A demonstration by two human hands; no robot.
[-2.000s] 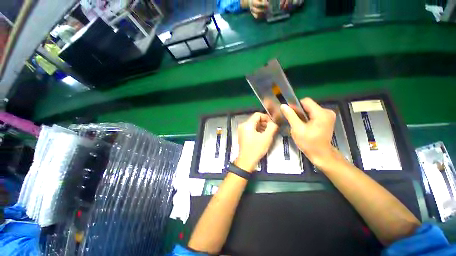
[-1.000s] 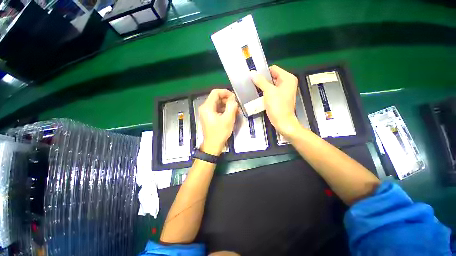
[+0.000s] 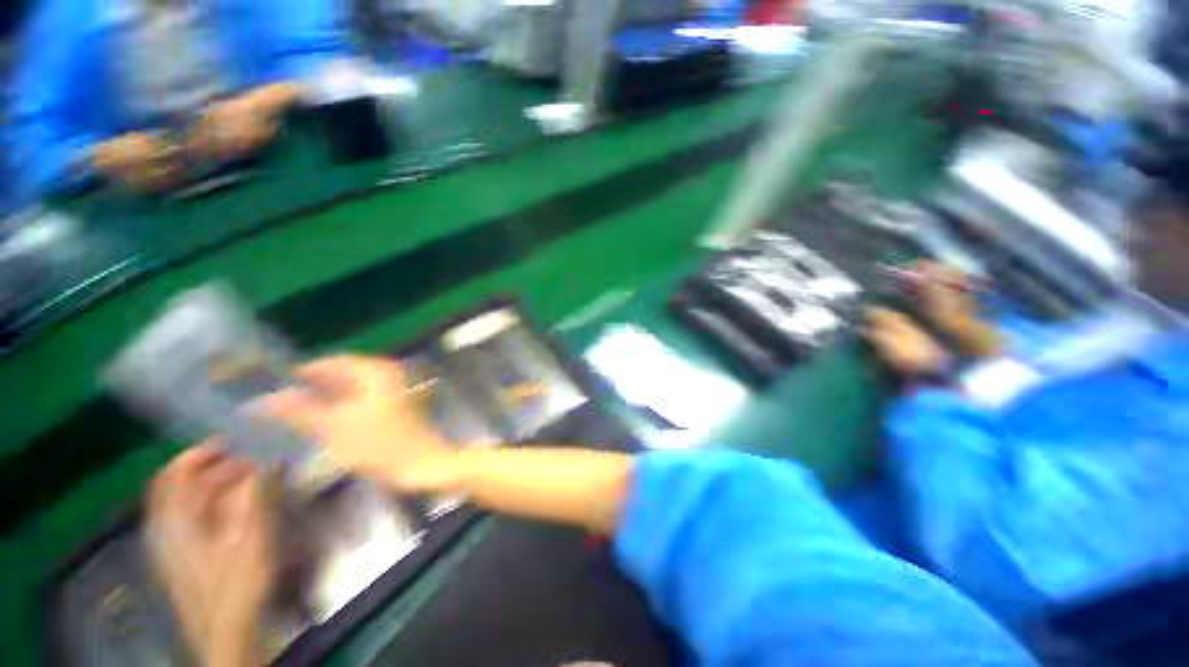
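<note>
The picture is blurred by motion. A silver-grey display module (image 3: 202,358) is held up at the left, tilted, over the foam tray. My right hand (image 3: 359,424) grips its lower right part. My left hand (image 3: 215,547) is just below the module's lower end, fingers curled; whether it touches or holds anything is too blurred to tell. The black foam tray (image 3: 610,414) lies beneath both hands, with silver modules in its slots, partly covered by my hands.
A black work mat (image 3: 535,593) lies under my right forearm. A bright module or frame (image 3: 665,381) lies right of the tray. Beyond it is a black tray of white-silver frames (image 3: 782,287). A person in blue (image 3: 1056,456) works at the right; another person's hands (image 3: 196,137) show across the green belt.
The view has swung to the right, so my hands and the foam tray now sit at the left. The neighbour at the right has come into view. The module is still in my right hand.
</note>
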